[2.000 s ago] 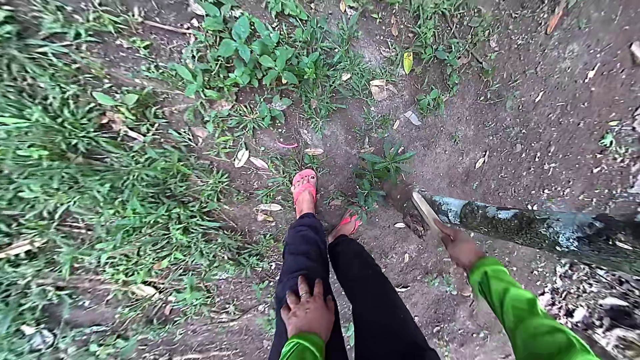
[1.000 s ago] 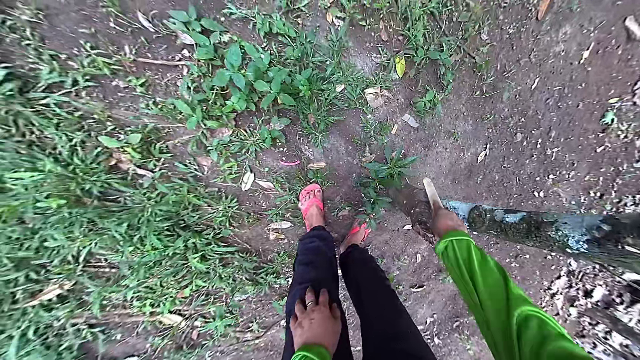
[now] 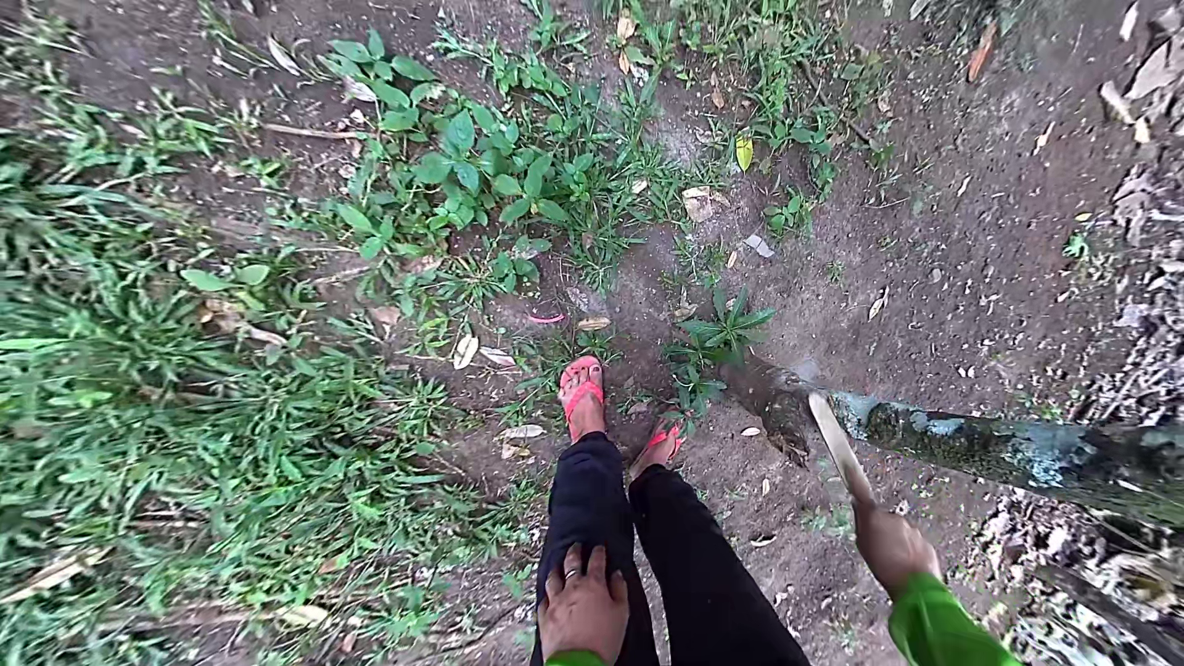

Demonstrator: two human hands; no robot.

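Observation:
My right hand (image 3: 895,546) grips the handle end of a long flat blade (image 3: 837,442), which looks like a machete. Its far end overlaps the near part of a tree trunk (image 3: 980,449) with pale lichen patches; whether it touches the bark I cannot tell. My left hand (image 3: 585,606), with a ring on one finger, rests on my dark-trousered left thigh, fingers a little apart and holding nothing. My feet in pink flip-flops (image 3: 583,393) stand on the soil, left of the trunk's base.
A small leafy plant (image 3: 726,331) grows by the trunk's base. Thick grass (image 3: 185,416) covers the left side, and broad-leaved weeds (image 3: 462,166) grow ahead. Dry leaf litter (image 3: 1073,546) lies at the lower right. A yellow leaf (image 3: 744,153) is on the soil.
My right hand has drawn back from the trunk toward me since one second ago, with more of the blade now showing. The left hand stays on my thigh.

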